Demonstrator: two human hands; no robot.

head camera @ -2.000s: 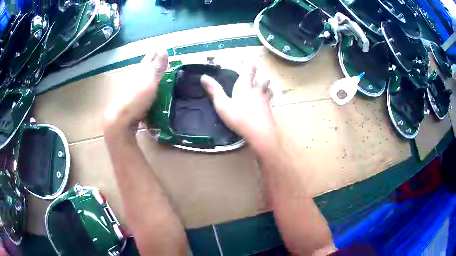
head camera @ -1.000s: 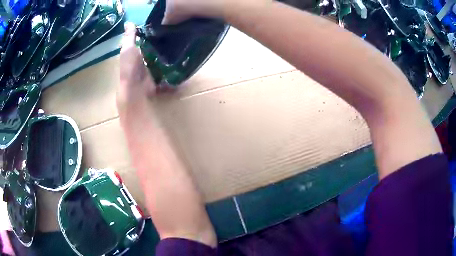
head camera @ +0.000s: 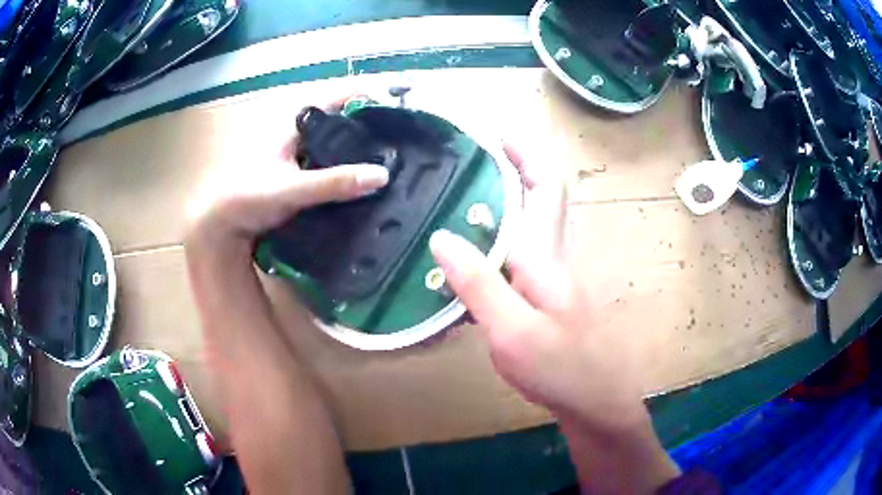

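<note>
A green car body shell (head camera: 426, 305) with a pale rim and a black interior tray (head camera: 363, 247) is in front of me over the cardboard, recess facing up. My left hand (head camera: 290, 193) holds its left side, the thumb on a small black fitting (head camera: 338, 140) at the tray's upper left. My right hand (head camera: 527, 300) is at the rounded right end, the thumb on the green surface near two round silver studs and the other fingers around the rim. The fingers under the shell are hidden.
A white glue bottle (head camera: 709, 186) with a blue tip lies right on the cardboard (head camera: 638, 319). More green shells crowd the right, with a crumpled off-white cloth (head camera: 725, 56) on some. Others lie left, one with red lamps (head camera: 145, 421). Blue material shows at lower right.
One second ago both hands were with a shell at the top of the view. Now the shell is nearer, its rounded end to the right, with a small black fitting under my left thumb.
</note>
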